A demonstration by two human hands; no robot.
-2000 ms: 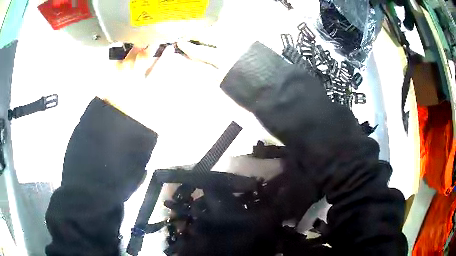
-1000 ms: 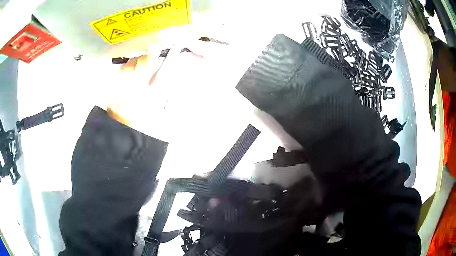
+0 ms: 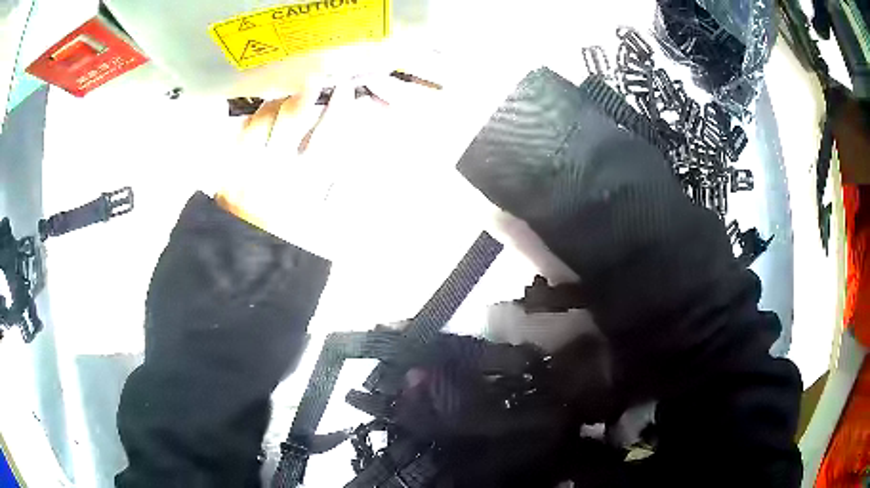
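My left hand (image 3: 265, 129) is washed out by glare under the machine head (image 3: 181, 38); only parts of its fingers show beside a small dark piece (image 3: 245, 107). My right hand (image 3: 382, 100) is almost wholly lost in the glare beyond its dark sleeve; a few finger edges show near the needle area. What either hand holds cannot be made out. A black webbing strap (image 3: 456, 286) lies slanted between the sleeves, its lower end at the dark heap of straps (image 3: 458, 400) at the near edge.
A loose pile of black slide buckles (image 3: 682, 129) lies at the right, with a clear plastic bag (image 3: 711, 48) beyond it. A strap with a buckle (image 3: 88, 213) and more black parts (image 3: 19, 281) lie at the left. Orange material (image 3: 857, 276) hangs at the right edge.
The view has shifted, so the machine labels and buckle pile sit differently in the picture. Both sleeves keep about the same place relative to the machine. No grasp or release can be seen.
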